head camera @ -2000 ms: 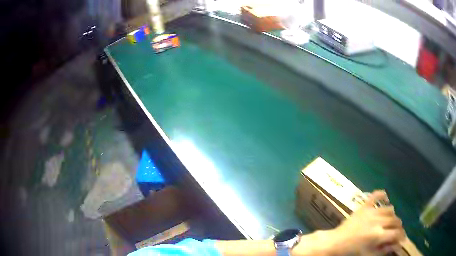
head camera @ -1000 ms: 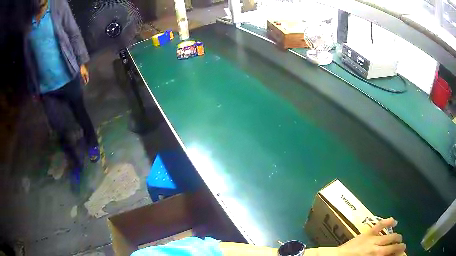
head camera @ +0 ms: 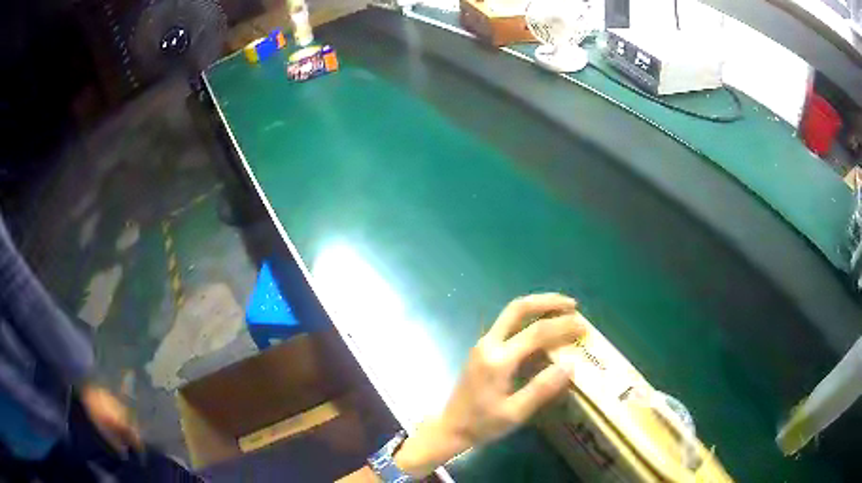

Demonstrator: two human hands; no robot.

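Observation:
A long tan carton [head camera: 605, 406] with black print lies at the lower right on the green bench, cut off by the bottom edge. A pale, shiny loop [head camera: 673, 413] shows on its narrow top face. My left hand [head camera: 520, 368], with a watch on the wrist, is at the carton's far left end. Its fingers curl over the end, with the fingertips and thumb against the cardboard. Part of the end is hidden behind the hand. My right hand is not in view.
An open brown carton [head camera: 213, 401] and blue stool [head camera: 272, 307] stand left of the bench [head camera: 406, 189]. A person's hand [head camera: 112, 415] shows at lower left. A wrapped post [head camera: 827, 401] stands at right. A fan [head camera: 558, 36] and white device [head camera: 662, 61] sit on the shelf.
My left hand has moved from the carton's handle area to its far left end. The other person has come closer, now at the left edge. The camera view has shifted.

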